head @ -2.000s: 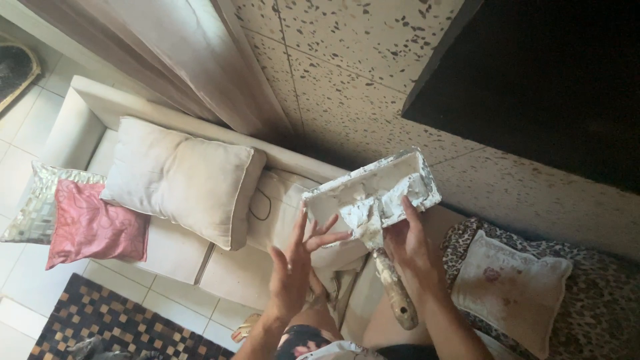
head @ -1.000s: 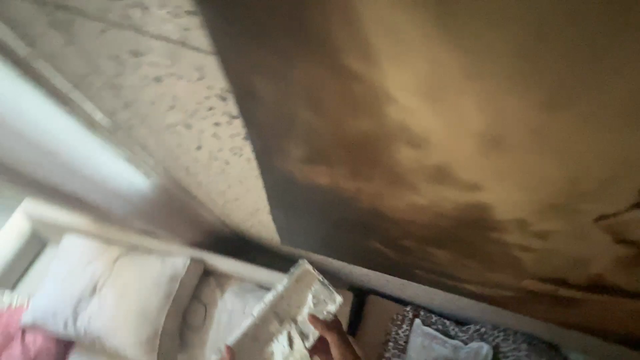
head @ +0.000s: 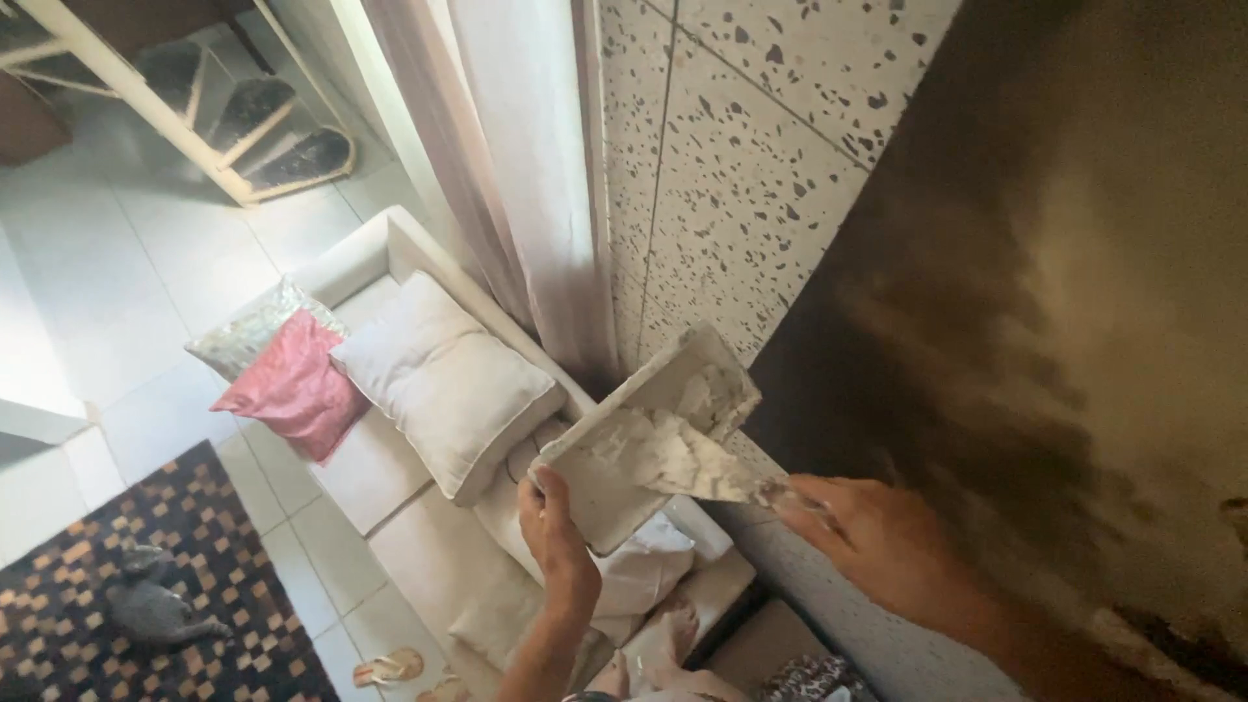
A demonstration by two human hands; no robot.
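My left hand [head: 561, 536] grips the near left corner of a white mud pan [head: 609, 517], a rectangular trough with crusted edges, held tilted above the sofa. White paste [head: 697, 395] lies inside and clings to the pan's walls. On the right, my right hand [head: 848, 522] is closed around the handle of a putty knife [head: 707, 473]. Its blade is coated with paste and rests in or just over the pan; exact contact cannot be told.
Below stands a cream sofa [head: 390, 468] with a large cream cushion [head: 444, 375] and a pink cushion [head: 302, 385]. A speckled wall [head: 731, 175] carries a large dark picture [head: 1024, 292]. A grey cat [head: 156, 604] lies on the checkered rug [head: 68, 595]; flip-flops [head: 390, 668] are on the tiles.
Two seconds ago the knife leaned in the pan with its handle hanging down beside my right hand, which held the pan; now my right hand grips that handle and my left hand holds the pan.
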